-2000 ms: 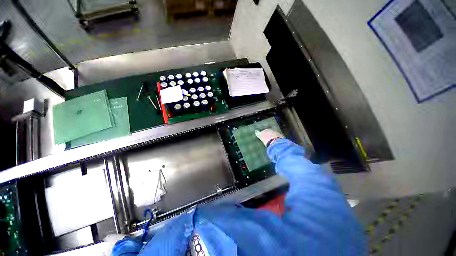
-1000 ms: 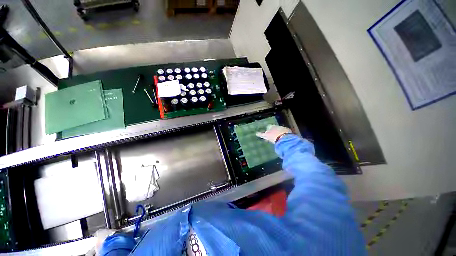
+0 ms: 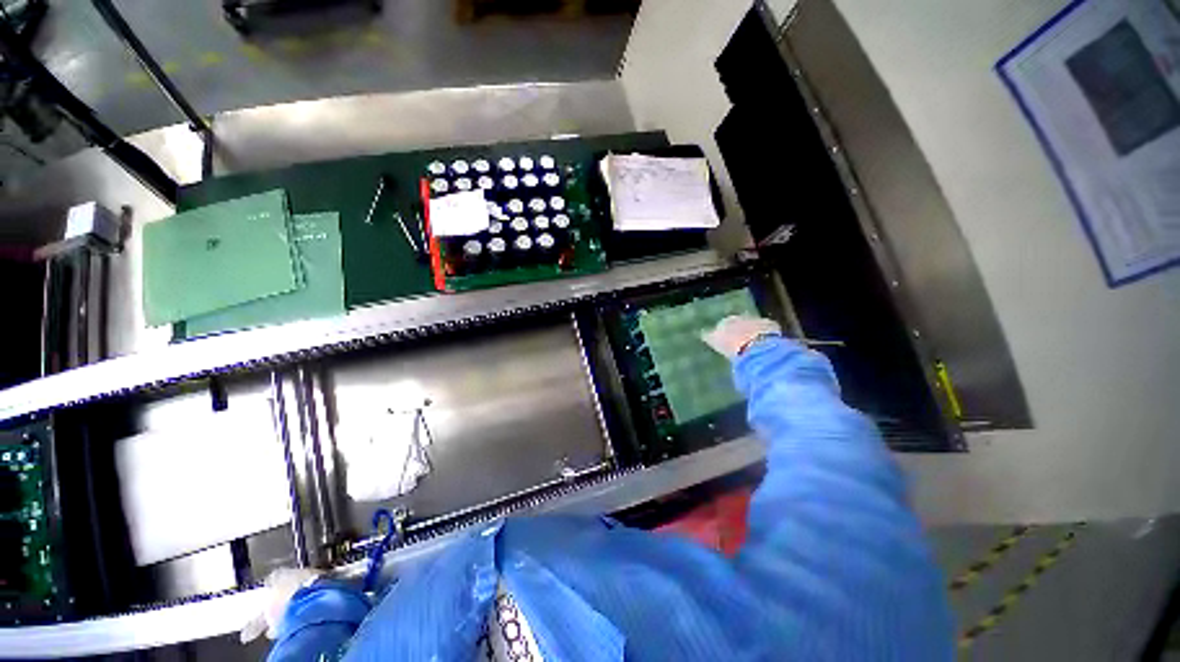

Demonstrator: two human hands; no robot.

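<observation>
A pale-green translucent template (image 3: 692,366) lies over a circuit board in a black carrier (image 3: 634,420) on the conveyor, in front of the machine opening. My right hand (image 3: 738,334), in a white glove, rests on the template's upper right part. A thin stick shows beside the right wrist; I cannot tell whether the hand holds it. The fingers are small and blurred. My left hand (image 3: 274,603), also in a white glove, is at the near conveyor rail at the lower left, partly hidden by the sleeve; its grip cannot be seen.
On the green-matted bench are two green sheets (image 3: 223,255), thin tools (image 3: 410,233), a capacitor board (image 3: 522,220) with a red strip, and papers (image 3: 660,192). A white sheet (image 3: 205,473) lies within the conveyor. Another board (image 3: 26,524) is at far left. A red object (image 3: 705,520) is below the rail.
The view has shifted, moving the bench and conveyor in the picture. My right hand stays on the template, near its right side. More of my left glove shows at the near rail.
</observation>
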